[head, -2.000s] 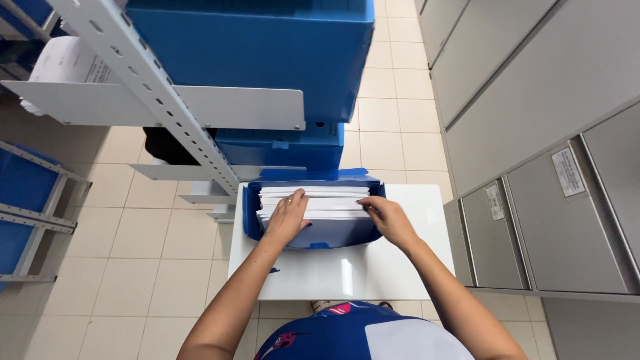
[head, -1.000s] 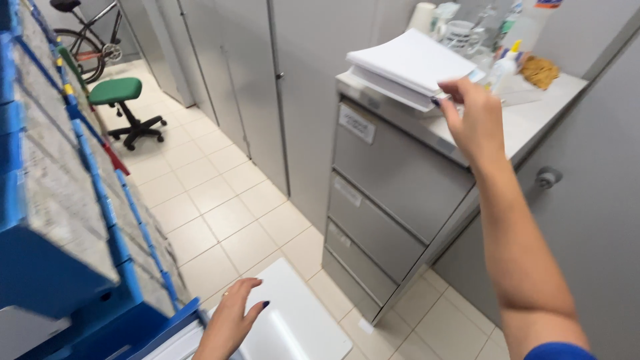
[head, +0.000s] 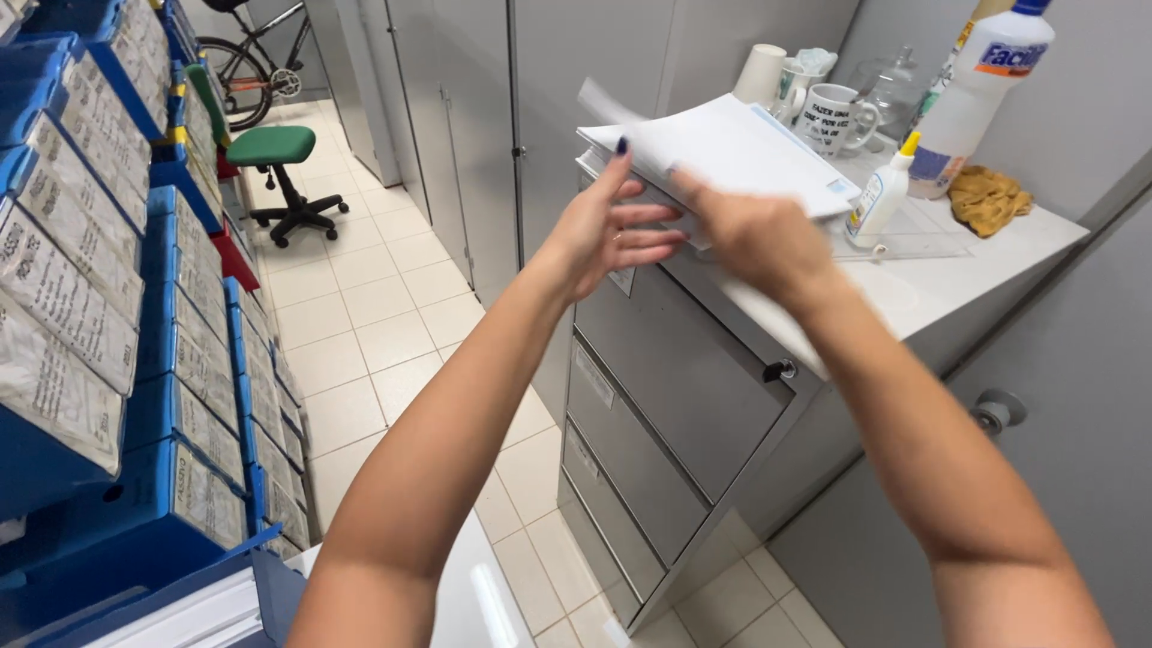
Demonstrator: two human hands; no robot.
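A stack of white papers (head: 729,148) lies on top of the grey metal filing cabinet (head: 666,378). At its near edge my right hand (head: 756,234), blurred, has its fingers on a sheet or thin bundle; how it grips is hidden. Beside it my left hand (head: 621,220) has its fingers apart, thumb near the left corner of the papers; whether it touches them is unclear. A blurred sheet edge rises at the back left of the stack. Low at the left, the blue file box (head: 270,585) holds more white papers (head: 189,612) on a white surface (head: 477,585).
Behind and right of the papers stand a mug (head: 828,117), a paper cup (head: 760,76), a glue bottle (head: 882,198), a large plastic bottle (head: 972,99) and a mustard cloth (head: 990,200). Blue file boxes (head: 162,432) line the left. A green chair (head: 270,146) and a bicycle (head: 252,72) stand beyond.
My left hand has moved from low over the white surface up to the stack on the cabinet, beside my right hand. Two seconds ago both hands were at the papers in the blue box. The view has turned.
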